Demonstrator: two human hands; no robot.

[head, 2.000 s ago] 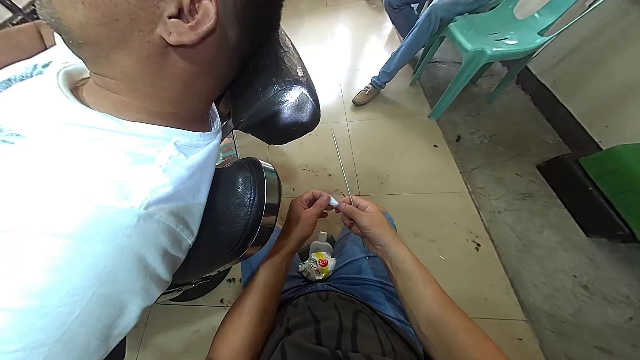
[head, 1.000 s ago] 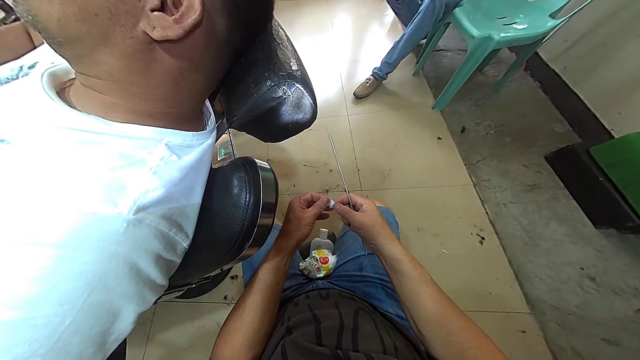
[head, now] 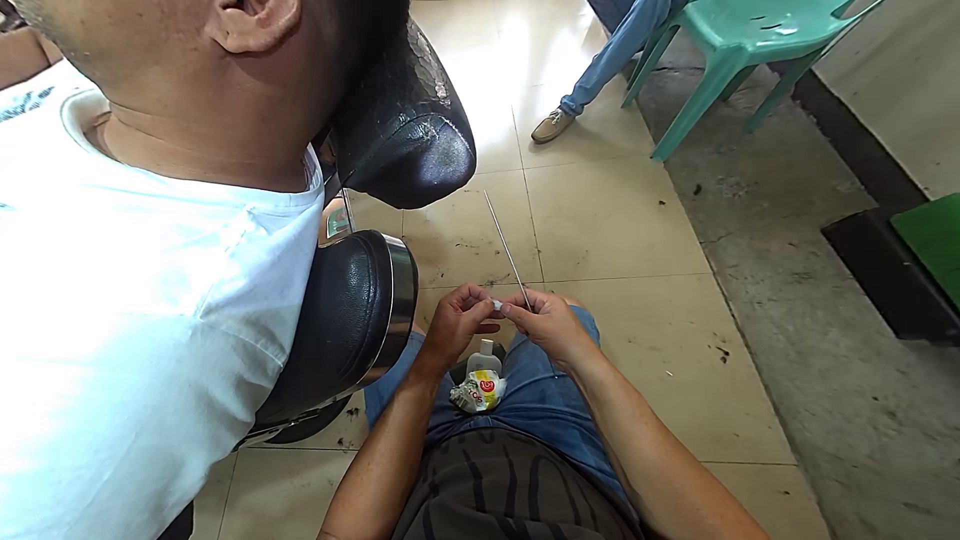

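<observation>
My left hand (head: 459, 324) and my right hand (head: 546, 321) meet above my lap, with a small white piece, perhaps cotton (head: 496, 305), pinched between their fingertips. A long thin metal rod (head: 505, 244) rises from the fingers of my right hand and points up and away. Between my thighs stands a clear bottle with a white cap (head: 484, 361). Against it rests a crumpled plastic packet (head: 478, 391) that bears writing.
Close on my left, a person in a white T-shirt (head: 150, 300) leans back in a black barber chair (head: 341, 315) with a worn headrest (head: 420, 142). Farther off are a green plastic chair (head: 750, 45) and another person's jeans-clad leg (head: 611, 64). A black and green object (head: 892, 262) lies at right.
</observation>
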